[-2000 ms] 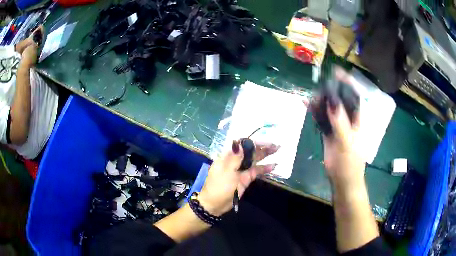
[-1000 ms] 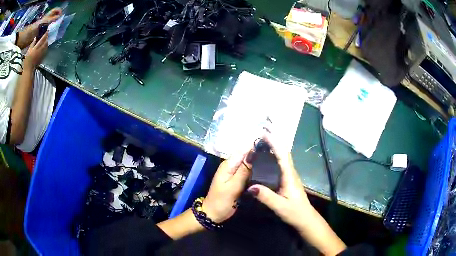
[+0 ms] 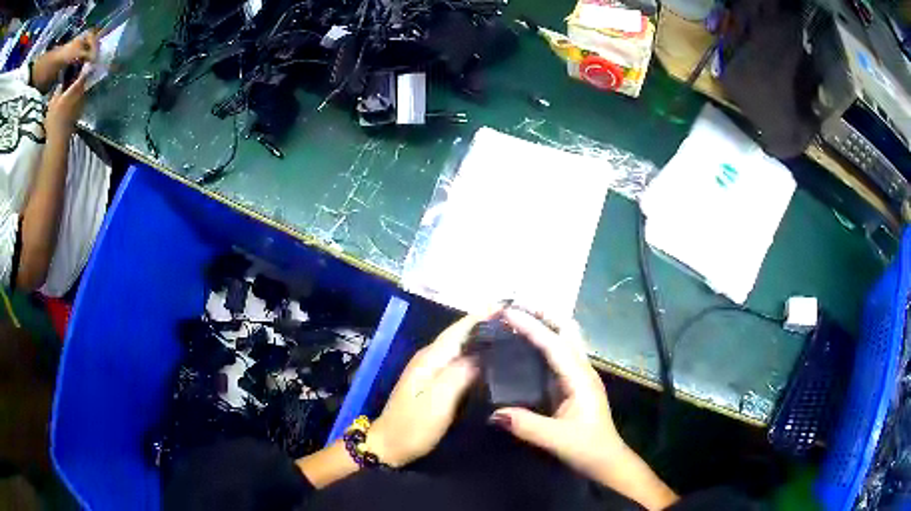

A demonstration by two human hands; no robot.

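A black power adapter [image 3: 517, 371] is held between my two hands, just below the bench's front edge. My left hand [image 3: 425, 394] wraps its left side, and my right hand [image 3: 574, 399] holds its right side with the thumb at its lower edge. Dark cord seems bunched at its upper left, partly hidden by my fingers. A white stack [image 3: 514, 225] lies on the bench just beyond my hands, with clear poly bags [image 3: 428, 235] showing along its left edge.
Tangled adapters [image 3: 400, 45] lie at the bench back. A blue bin [image 3: 100, 369] with adapters is at left. A second white stack [image 3: 721, 205], bench cable [image 3: 651, 289], small white block [image 3: 801, 312] and blue basket [image 3: 867, 389] are at right. A person's hands [image 3: 72, 70] work far left.
My right hand has come from over the second white stack to join my left. Both hands now hold the black adapter, slightly lower than a second ago.
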